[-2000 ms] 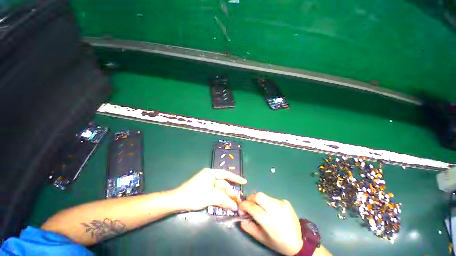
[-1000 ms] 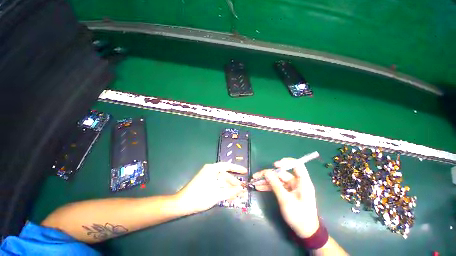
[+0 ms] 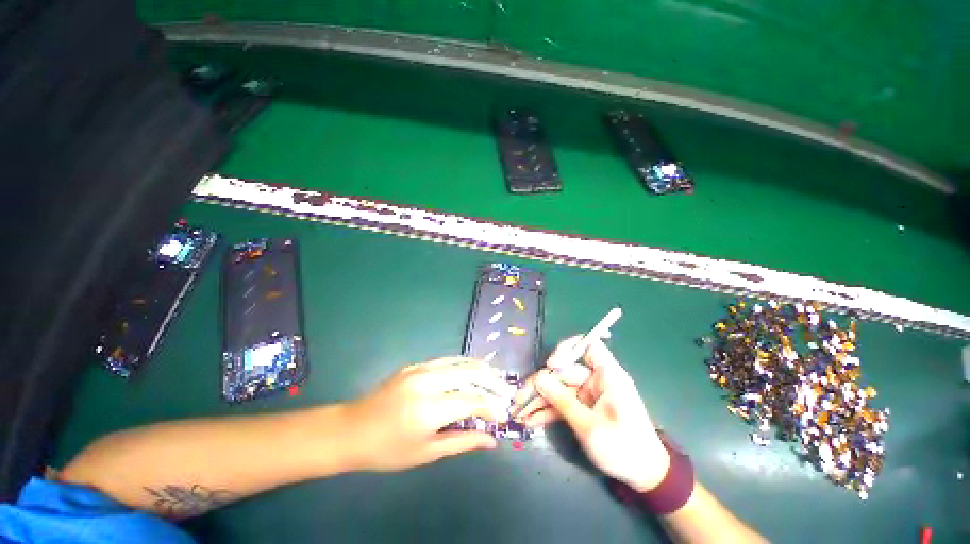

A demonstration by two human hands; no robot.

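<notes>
A black phone housing (image 3: 504,319) with white and orange marks lies upright on the dark green mat in front of me. My left hand (image 3: 431,412) rests over its lower part, fingers bent at the board end; whether it grips the housing or a small part is hidden. My right hand (image 3: 599,409) holds pale tweezers (image 3: 599,332) like a pen, tip down at the lower right of the housing beside my left fingertips. The tip and any part at it are too small to tell.
Two more phone housings (image 3: 263,308) (image 3: 160,298) lie at the left. Two others (image 3: 529,154) (image 3: 649,154) lie on the green belt (image 3: 404,159) beyond the worn white strip (image 3: 447,226). A heap of small components (image 3: 798,388) is at the right. A dark mass (image 3: 74,138) fills the left.
The tweezers, hardly visible two seconds ago, now show in my right hand and stand steeper than a second ago. The two belt phones have shifted right and up in view. My left hand stays at the housing.
</notes>
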